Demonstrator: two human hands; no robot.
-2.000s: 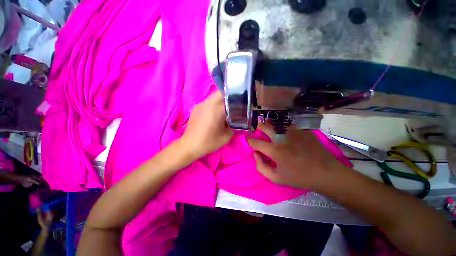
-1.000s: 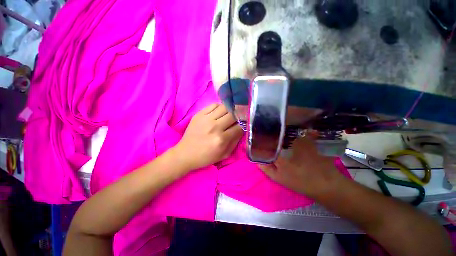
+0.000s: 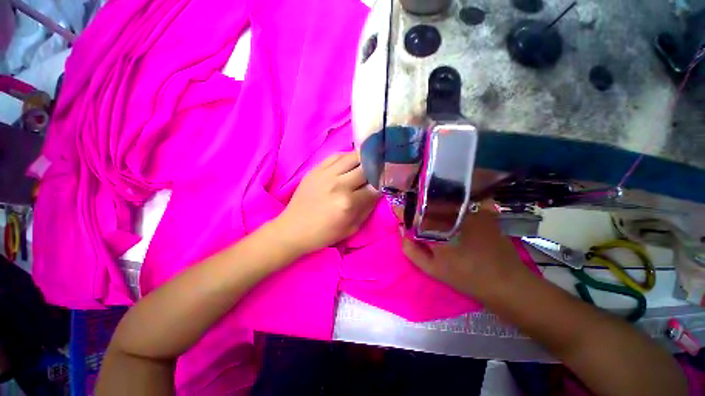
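A bright pink garment panel (image 3: pixel 286 302) lies under both hands and runs up the left side of the sewing machine head (image 3: pixel 502 85). My left hand (image 3: pixel 332 203) is on the cloth just left of the needle area, fingers curled at the cloth. My right hand (image 3: pixel 471 259) is on the cloth right of it, its fingers partly behind the shiny metal guard (image 3: pixel 448 182). The presser foot and needle are hidden by the guard and fingers. I cannot tell how the right fingertips hold the cloth.
Scissors (image 3: pixel 576 259) with yellow and green handles lie right of my right hand. A pleated pink heap (image 3: pixel 108 155) covers the table's left. A ruler strip (image 3: pixel 433 329) runs along the front edge. A blue basket (image 3: pixel 89 340) stands below left. A small red-and-white item (image 3: pixel 682 336) is at right.
The view has shifted, so the machine head shows more fully. My left hand stays at the cloth beside the needle area; my right hand has moved in behind the guard.
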